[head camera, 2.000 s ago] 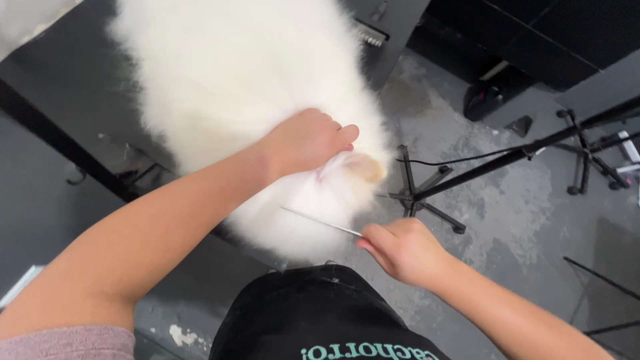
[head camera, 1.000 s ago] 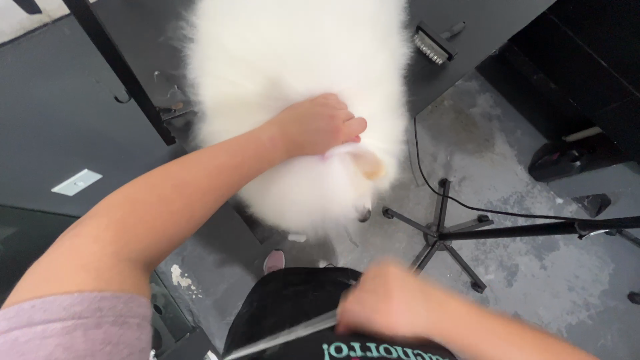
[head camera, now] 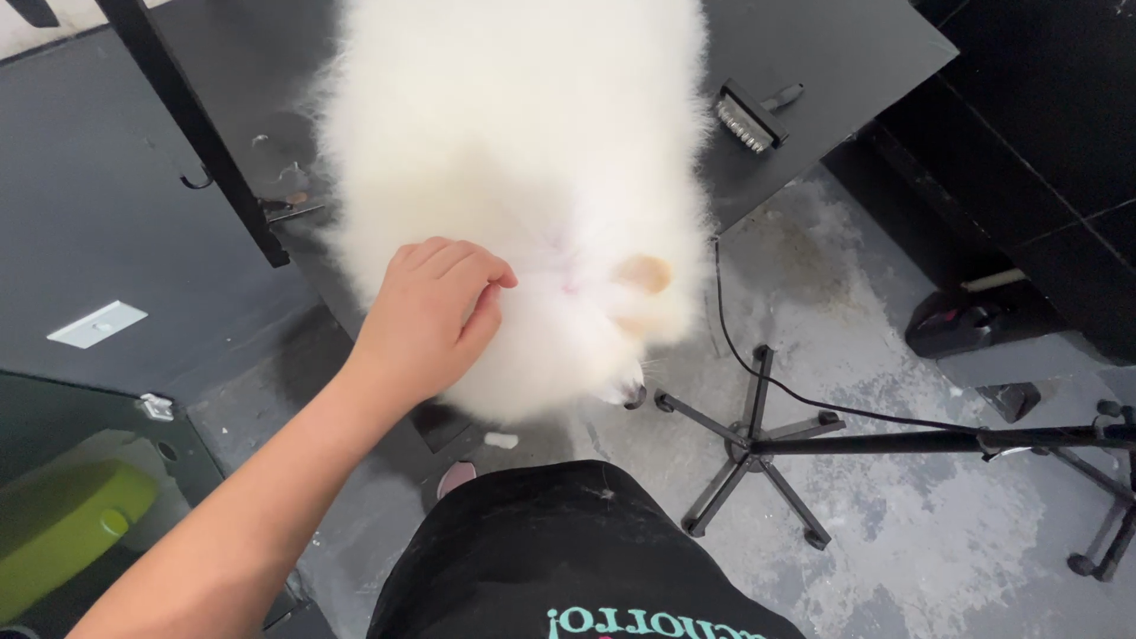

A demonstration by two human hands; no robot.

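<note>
A fluffy white dog (head camera: 532,160) is on the dark grooming table (head camera: 825,44), its head toward me and its dark nose low at the right. One tan-tinted ear shows on the right side of the head. My left hand (head camera: 435,311) rests at the fur on the left side of the head, fingers curled with thumb and forefinger close together; whether it pinches some fur cannot be made out. My right hand is out of the frame. On the table, right of the dog, lies a slicker brush (head camera: 753,115) with metal pins.
A wheeled black stand (head camera: 750,444) is on the stained floor at the right, with a black cable (head camera: 781,386) running past. At the left are a black metal post (head camera: 191,124), a wall plate (head camera: 98,325) and a green container (head camera: 80,541). A black apron covers my front.
My right hand, which held a long thin metal tool by the dog's head, moved down toward my apron and left the view. My left hand moved left from the top of the head.
</note>
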